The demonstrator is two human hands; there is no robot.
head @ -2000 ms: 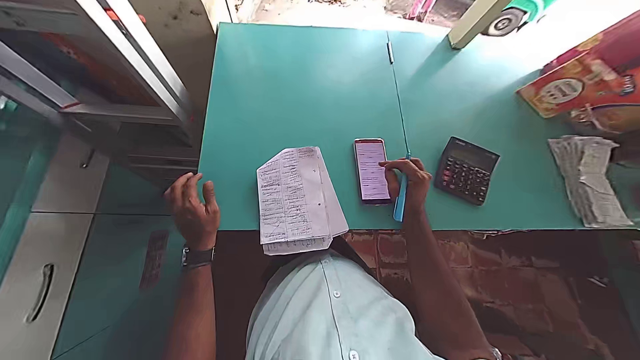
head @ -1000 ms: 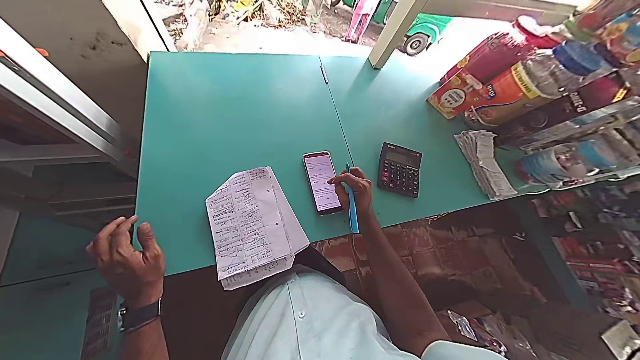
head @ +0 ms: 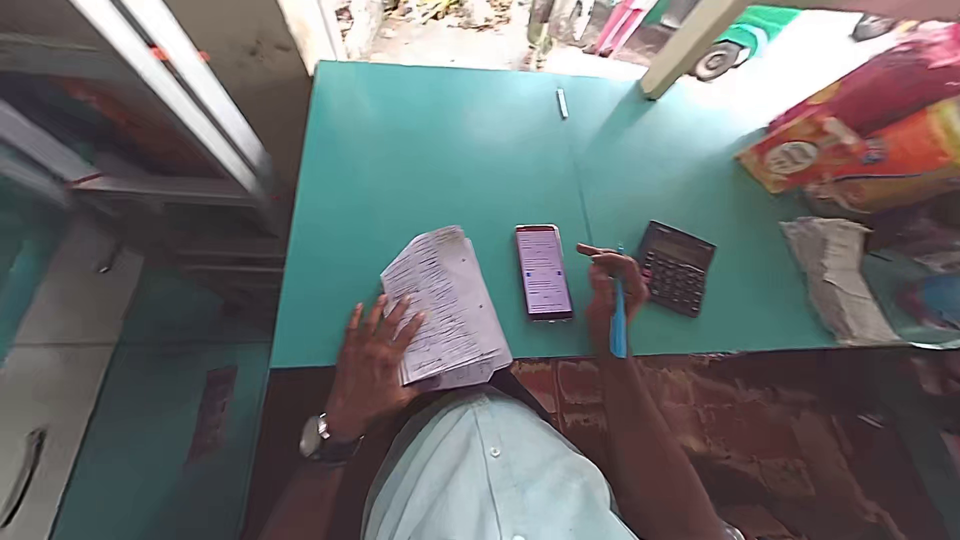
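My left hand [head: 379, 360], with a watch on its wrist, rests fingers spread on the left edge of a stack of handwritten paper sheets [head: 450, 307] at the table's near edge. My right hand [head: 619, 281] holds a blue pen [head: 619, 322], its index finger pointing left. Between the papers and that hand lies a smartphone [head: 544, 274] with a lit screen, untouched. A black calculator [head: 679, 268] lies just right of my right hand.
The green tabletop [head: 442, 150] has a seam and a small metal bolt [head: 562, 103]. At right are folded papers [head: 840, 277] and orange and red packages [head: 795, 157]. A post [head: 690, 45] stands at the far edge, and a metal-framed cabinet [head: 172, 97] at left.
My left hand has moved from beside the table's left edge onto the papers. My right hand has moved right, off the phone, still with the blue pen.
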